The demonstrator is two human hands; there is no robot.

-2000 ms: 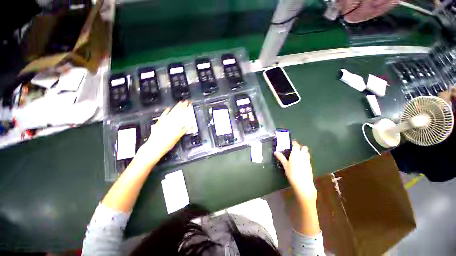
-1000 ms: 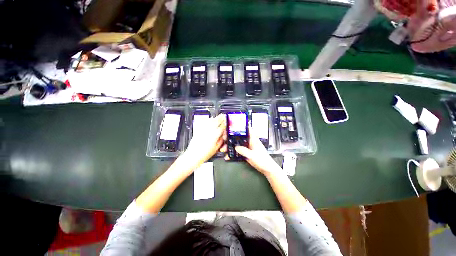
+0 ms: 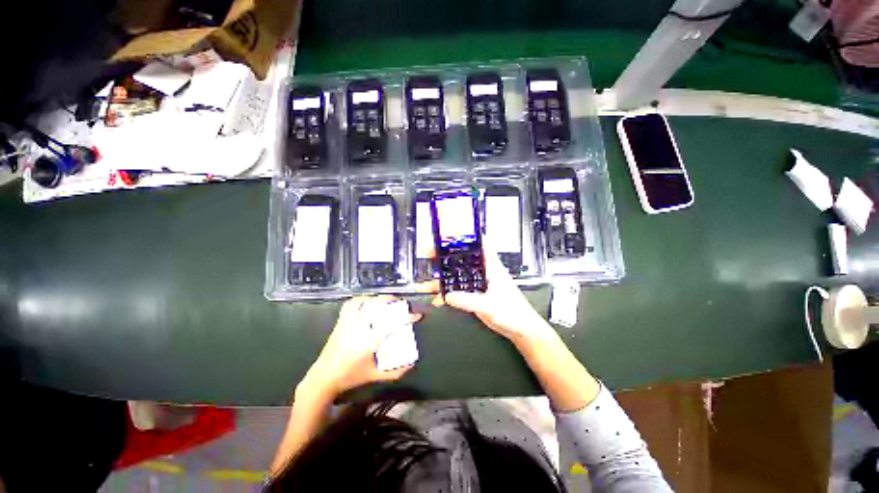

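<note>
My right hand (image 3: pixel 498 300) holds a black feature phone (image 3: pixel 459 241) upright to my view, its screen lit and keypad showing, over the front row of the clear blister tray (image 3: pixel 445 175). My left hand (image 3: pixel 359 339) is on a flat white piece (image 3: pixel 396 339) below the tray; its fingers are at the piece's upper left. The tray holds black phones in two rows. Several front-row phones have white pieces on them, and the front right one (image 3: pixel 562 217) shows a small white label. A small white piece (image 3: pixel 564 303) lies right of my right hand.
A smartphone (image 3: pixel 655 161) lies right of the tray near the metal post (image 3: pixel 672 53). Loose white pieces (image 3: pixel 811 180) and a fan base (image 3: pixel 846 317) are at the right. Papers (image 3: pixel 173 125) and an open cardboard box (image 3: pixel 207 38) are at the back left.
My left hand has left the phone and moved down to the white piece on the bench. The phone stays in my right hand, its screen lit. The view has shifted slightly.
</note>
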